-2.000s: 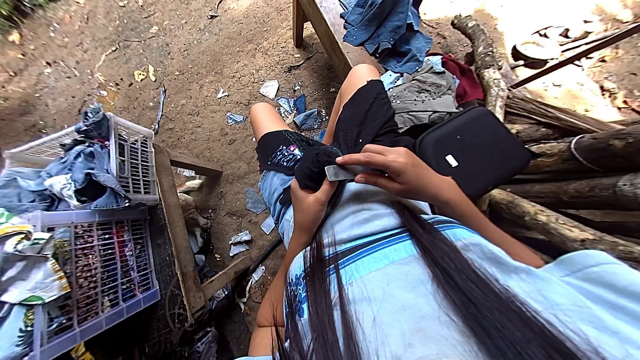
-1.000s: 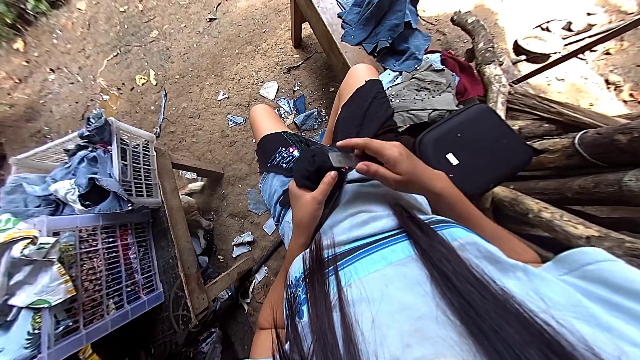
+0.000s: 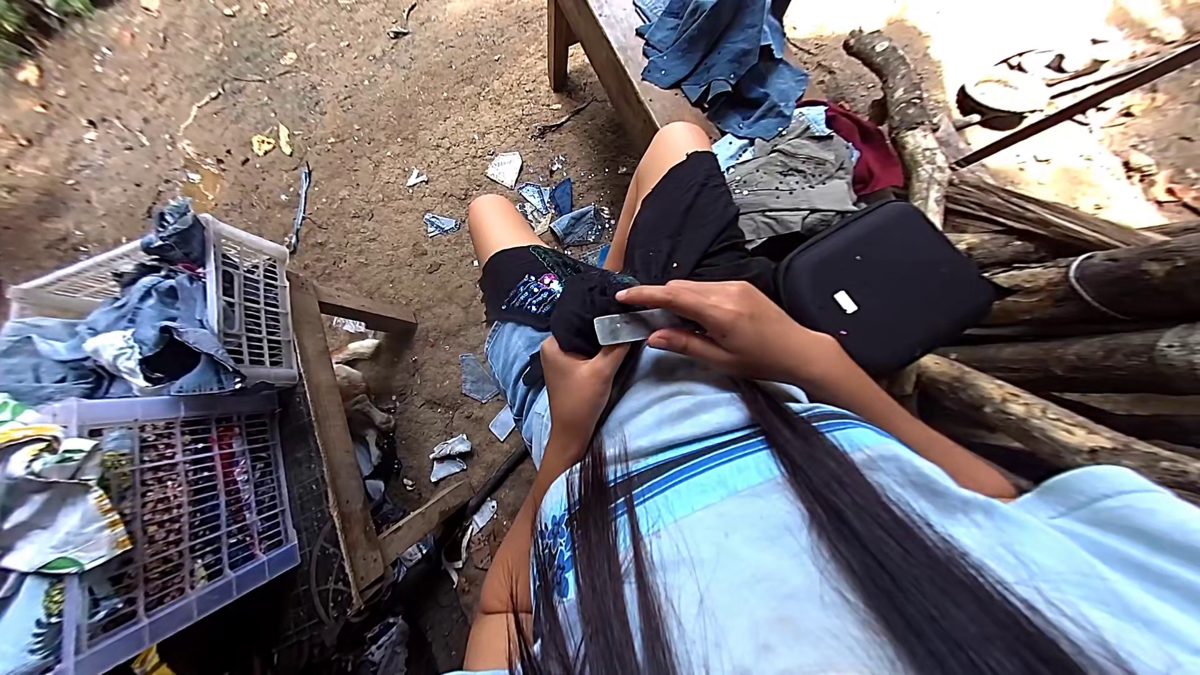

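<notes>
Black cloth (image 3: 689, 230) with a patch of shiny sequins (image 3: 539, 292) lies across my lap over blue denim. My left hand (image 3: 579, 380) grips a bunched part of this cloth (image 3: 583, 309) at my waist. Between the thumb and fingers of my right hand (image 3: 727, 323) is a flat, narrow, greyish blade-like piece (image 3: 630, 326); its exact kind is unclear. The piece lies against the bunched cloth, just above my left hand.
Plastic crates (image 3: 178, 405) with denim and other items stand at left beside a wooden frame (image 3: 328, 441). Denim scraps (image 3: 577, 225) litter the dirt ground. A wooden bench (image 3: 623, 70) holds denim. At right are a black zip case (image 3: 881, 286) and logs (image 3: 1078, 366).
The flat piece in my right hand now shows its broad, light face; one second ago it looked darker and was held at another angle. My left hand stays at the bunched cloth.
</notes>
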